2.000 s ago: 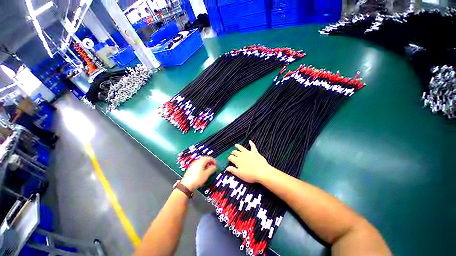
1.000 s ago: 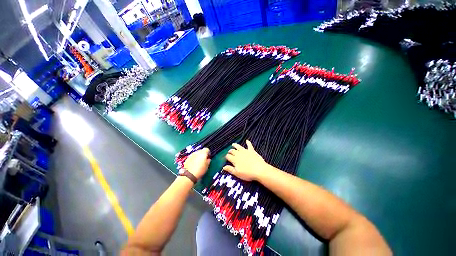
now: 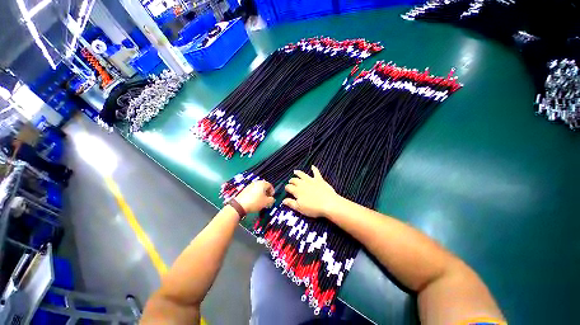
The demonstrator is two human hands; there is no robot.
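Note:
A wide bundle of black cables [image 3: 356, 146] with red and white end sleeves lies on the green bench, its near ends at the bench edge. A narrower part of it fans off to the left. My right hand [image 3: 308, 193] lies palm down on the bundle just above the near white sleeves, fingers spread. My left hand [image 3: 257, 195] is at the gap between the left part and the main part, fingers curled; whether it pinches a cable is hidden. A second cable bundle [image 3: 280, 89] lies farther back on the left.
Black cable heaps with silvery ends lie at the far right [image 3: 559, 95] and far left [image 3: 152, 98]. An open blue crate [image 3: 219, 47] stands at the back left. The bench edge borders a grey aisle with a yellow line [image 3: 130, 219].
My left hand moved left onto the narrow part's ends, then came back right beside my right hand. My right hand has stayed on the bundle. The view has shifted slightly.

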